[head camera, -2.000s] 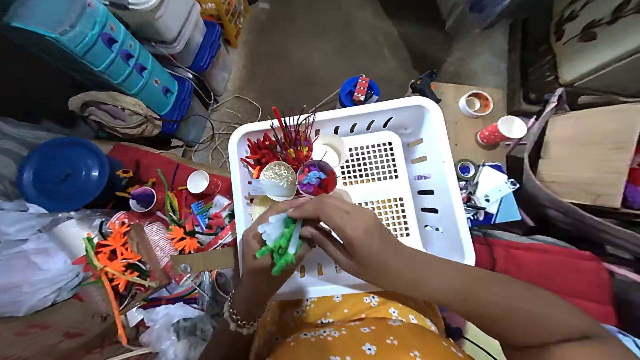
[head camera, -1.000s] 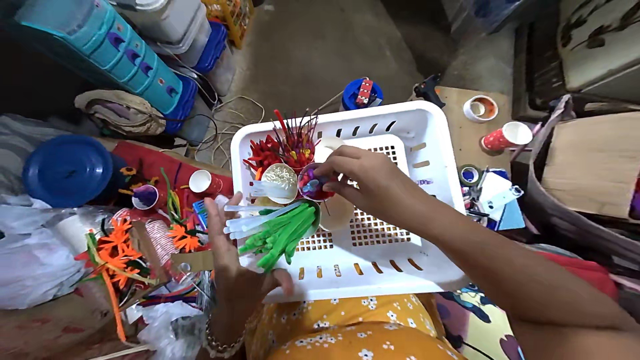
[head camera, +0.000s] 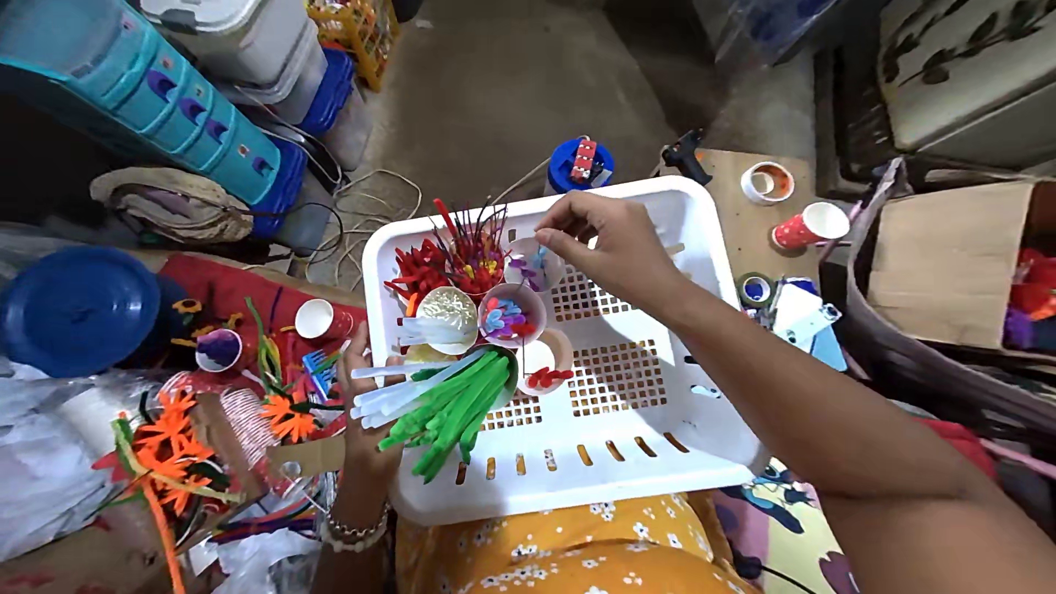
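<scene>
A white perforated plastic basket (head camera: 693, 462) rests on my lap, with several paper cups at its left side. Green and white pipe cleaners (head camera: 454, 404) lean out of one cup toward me. Behind it, a cup (head camera: 513, 315) holds small blue, purple and red pieces, beside a cup of gold-white strands (head camera: 446, 318). Red pipe-cleaner shapes (head camera: 419, 272) and dark-red stems (head camera: 477, 256) fill the back left. My right hand (head camera: 615, 243) hovers over a back cup (head camera: 536, 264), thumb and forefinger near each other; whether they pinch something is unclear. My left hand (head camera: 367, 404) is at the basket's left edge, partly behind the pipe cleaners.
Orange pipe-cleaner flowers (head camera: 177, 450), a white-and-red cup (head camera: 318, 320) and a blue round lid (head camera: 78, 312) lie to the left. At the right are a tape roll (head camera: 755, 290), a red patterned cup (head camera: 804, 228) and a black glue gun (head camera: 686, 157). A cardboard box (head camera: 949, 264) stands far right.
My right hand has moved from the cup of small coloured pieces to above the back cup. The green and white bundle, held between my hands two seconds ago, now leans from a cup.
</scene>
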